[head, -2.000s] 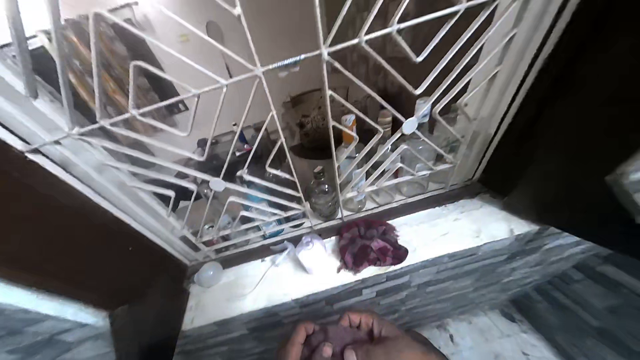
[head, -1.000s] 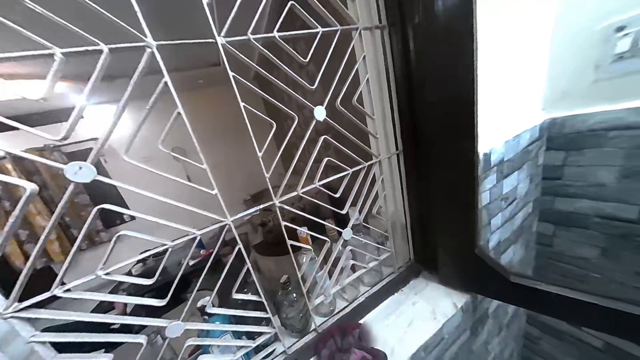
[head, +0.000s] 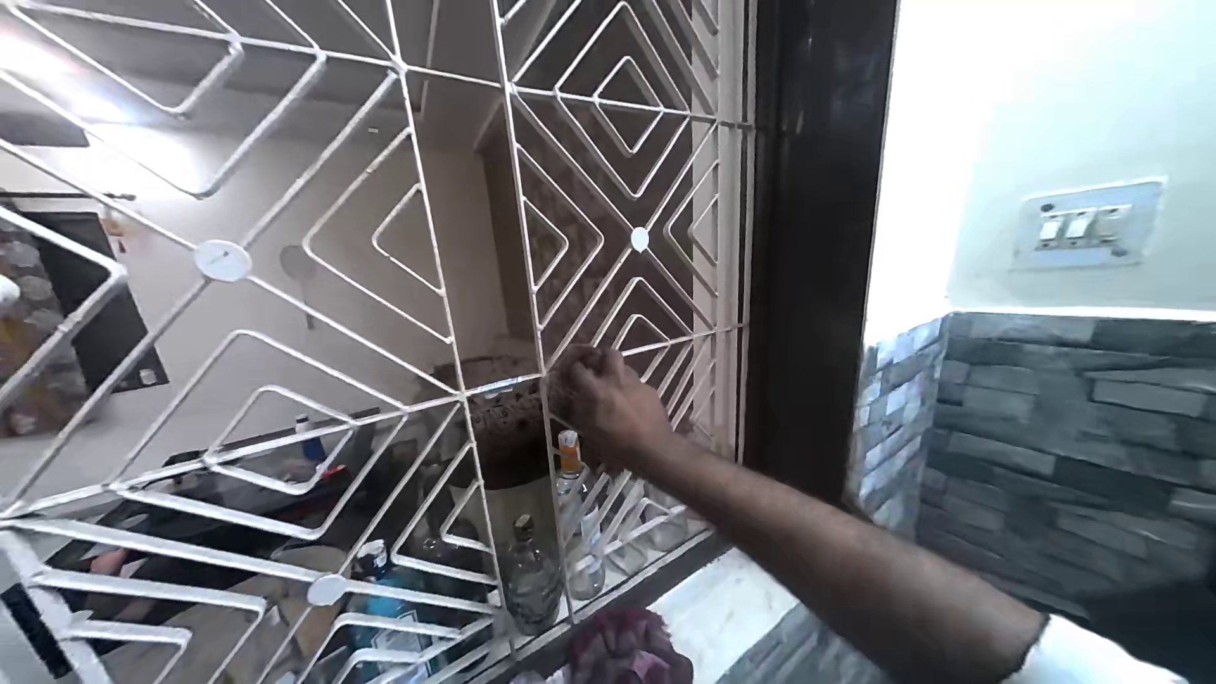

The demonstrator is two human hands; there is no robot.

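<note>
My right hand (head: pixel 608 404) is raised against the white metal window grille (head: pixel 456 394), near a vertical bar, its fingers curled. A dark cloth may be in or behind the fingers, but this is unclear. On the sill below lies a crumpled maroon cloth (head: pixel 629 651). Behind the grille are a clear glass bottle with a stopper (head: pixel 530 579), a bottle with an orange neck (head: pixel 570 456) and a blue bottle (head: pixel 385 608). My left hand is out of view.
A dark window frame (head: pixel 817 237) rises right of the grille. Beyond it are a switch plate (head: pixel 1088 226) and grey stone-patterned wall tiles (head: pixel 1073 408). The white sill (head: pixel 717 608) runs below the grille. A patterned brown container (head: pixel 508 427) shows behind the bars.
Two seconds ago both hands were together low in front of the sill; now my right arm reaches up to the grille. The view has swung up and to the right.
</note>
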